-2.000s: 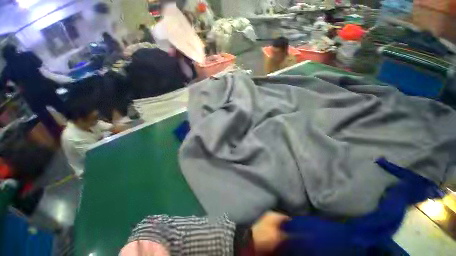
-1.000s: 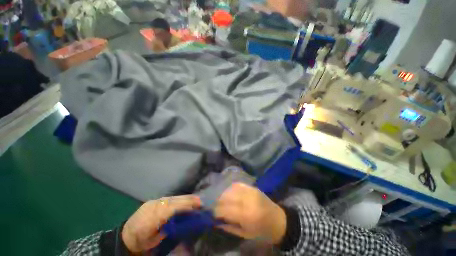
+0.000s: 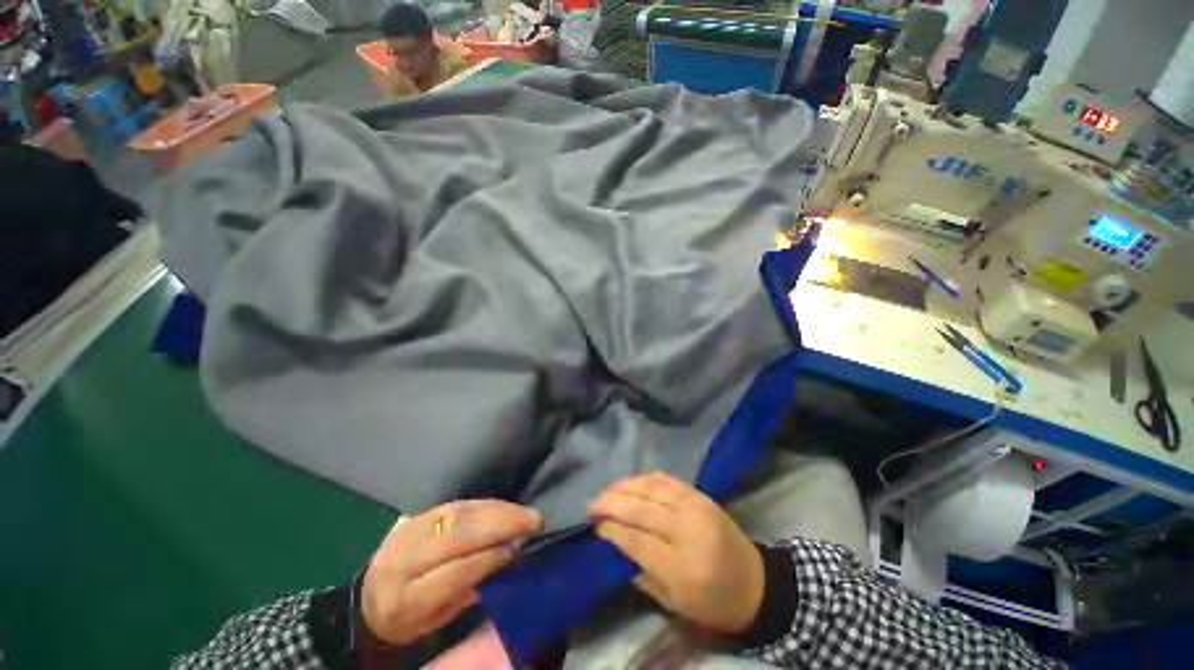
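Note:
The large grey fabric panel point(image 3: 524, 262) lies in folds over the green surface and hangs down toward me. The blue strip point(image 3: 557, 596) runs along its near edge and up the right edge to the lit needle area of the sewing machine point(image 3: 936, 196). My left hand point(image 3: 445, 569) grips the fabric edge at bottom centre, thumb and fingers on the grey and blue. My right hand point(image 3: 687, 556) grips the same edge just to its right. The fingers hide part of the seam between grey and blue.
Blue-handled snips point(image 3: 979, 359), a blue pen-like item point(image 3: 935, 276), black shears point(image 3: 1155, 399) and a grey flat strip point(image 3: 1118, 372) lie on the white machine table point(image 3: 890, 347). A white roll point(image 3: 989, 504) is under it. A person point(image 3: 413, 52) is behind the fabric.
Both hands stay on the edge; the right hand has moved slightly right. The blue strip between them now hangs flatter and wider below the fingers. The camera view has shifted slightly.

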